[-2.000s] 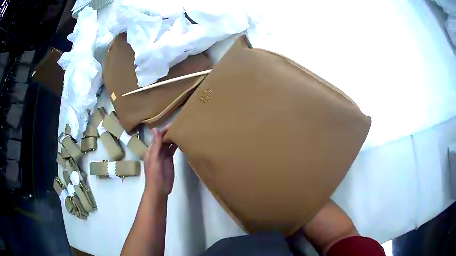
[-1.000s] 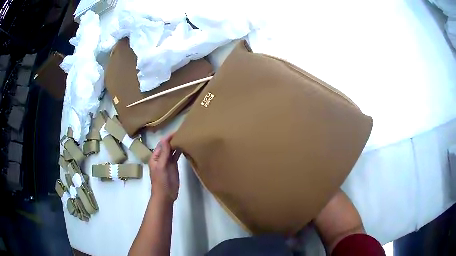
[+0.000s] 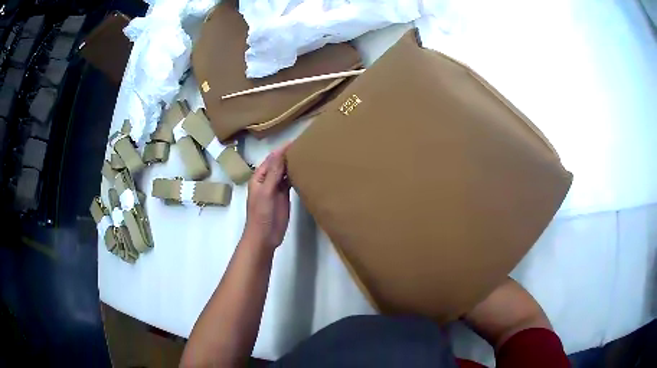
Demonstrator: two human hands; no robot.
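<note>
A large tan-brown handbag (image 3: 432, 180) lies at a slant in front of me, with small gold lettering near its upper left edge. My left hand (image 3: 271, 190) grips the bag's left corner. My right forearm (image 3: 508, 309) reaches under the bag's lower right edge; the right hand itself is hidden by the bag. A thin pale stick (image 3: 292, 84) lies across a second brown bag (image 3: 238, 115), its right end meeting the held bag's edge. The second bag has a small gold plate and is partly covered by white paper.
Crumpled white tissue paper (image 3: 317, 29) lies at the back. Khaki strap bundles (image 3: 191, 192) with white bands lie on the white-covered table (image 3: 194, 266) at left. Another brown item (image 3: 108, 44) and dark floor are beyond the table's left edge.
The view has shifted, so the bags, straps and paper appear further right and higher. The held bag lies flatter at its left corner, with my left hand still on it.
</note>
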